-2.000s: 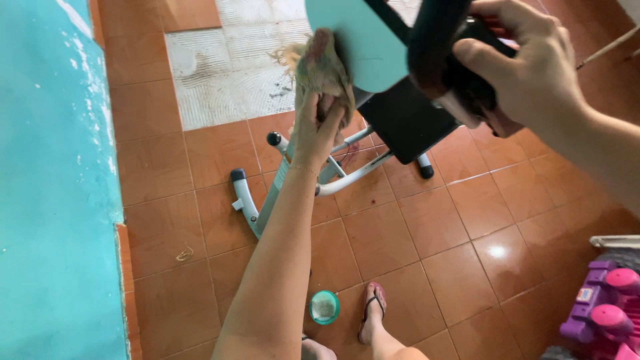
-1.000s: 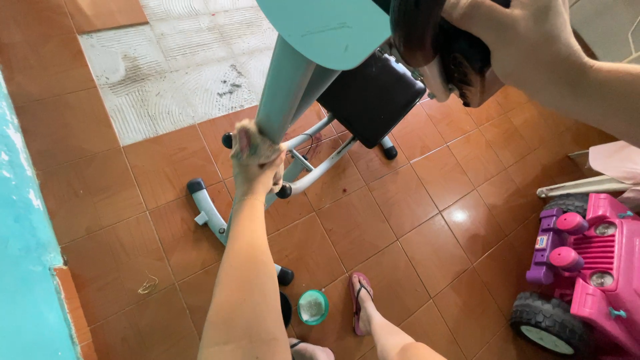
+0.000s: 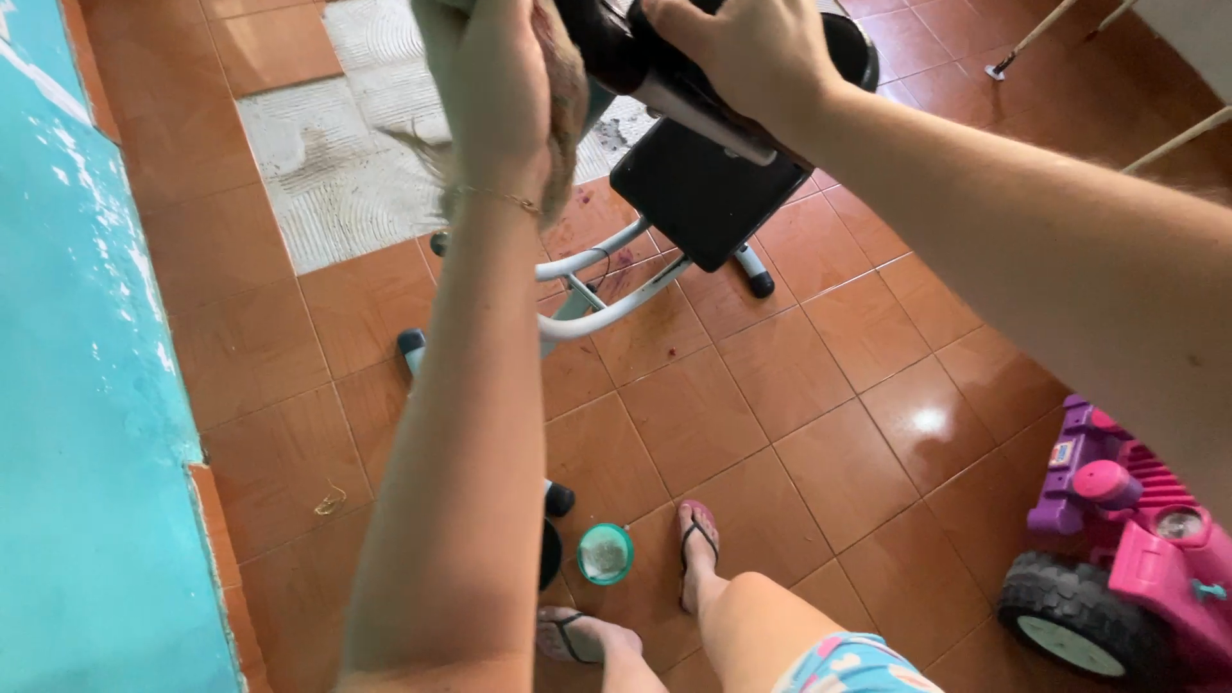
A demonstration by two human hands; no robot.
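At the top of the head view, my left hand [image 3: 500, 115] is closed on a brownish, frayed cloth [image 3: 566, 120], beside the dark upper bar of an exercise machine. My right hand [image 3: 746, 58] grips a black part [image 3: 659, 38] of the same machine, its fingers partly cut off by the frame's edge. Below the hands are the machine's black square pad [image 3: 707, 192] and its white curved tube frame [image 3: 616, 313], with black-capped feet on the floor. My left forearm hides part of the frame.
Near my feet, which wear flip-flops, a small green round container [image 3: 605, 554] sits on the tiled floor. A pink and purple toy car [image 3: 1145, 539] is at the lower right. The turquoise wall [image 3: 87, 385] runs along the left. Several tiles are absent from a whitish patch [image 3: 337, 164].
My left hand has moved up from the machine's grey post, where it was one second ago, to beside the dark upper bar. My right hand stays on the machine's black part.
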